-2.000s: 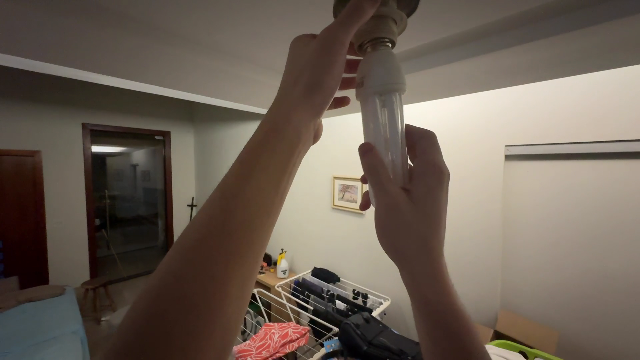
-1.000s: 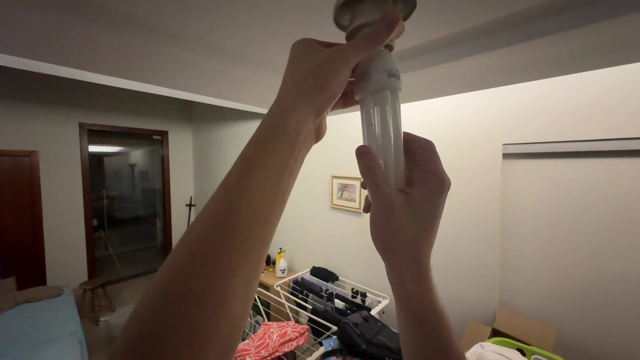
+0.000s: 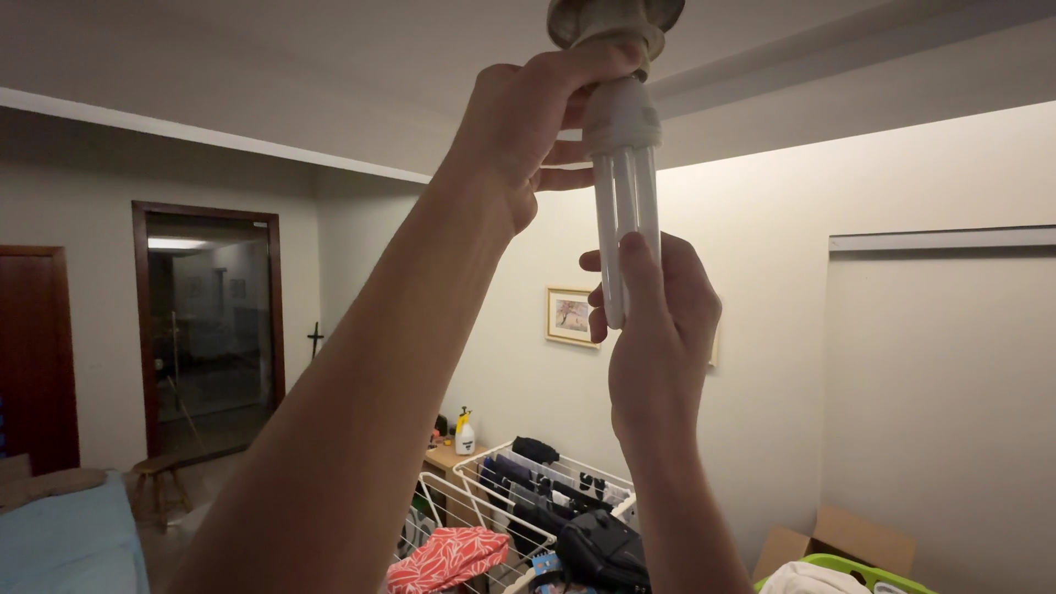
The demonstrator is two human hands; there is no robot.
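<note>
A compact fluorescent bulb (image 3: 625, 190) hangs upright, base up, below a ceiling lamp socket (image 3: 619, 37). My left hand (image 3: 549, 124) reaches up with its thumb against the socket's lower rim, its other fingers behind and beside the bulb's white base. Around the lower end of the glass tubes, my right hand (image 3: 664, 305) is closed, thumb in front and fingers behind. Whether the bulb's thread is engaged in the socket cannot be told, since my left hand partly covers that spot.
Below stands a white drying rack (image 3: 503, 528) with dark clothes, a black bag (image 3: 602, 544) and a red patterned cloth (image 3: 450, 561). A spray bottle (image 3: 464, 433) is on a wooden table behind it. At lower right are a cardboard box (image 3: 862, 540) and green basket (image 3: 874, 571); a blue-covered bed (image 3: 66, 536) is at left.
My right hand stays on the glass tubes; its grip now sits lower on them. My left hand remains up at the socket and the bulb's base.
</note>
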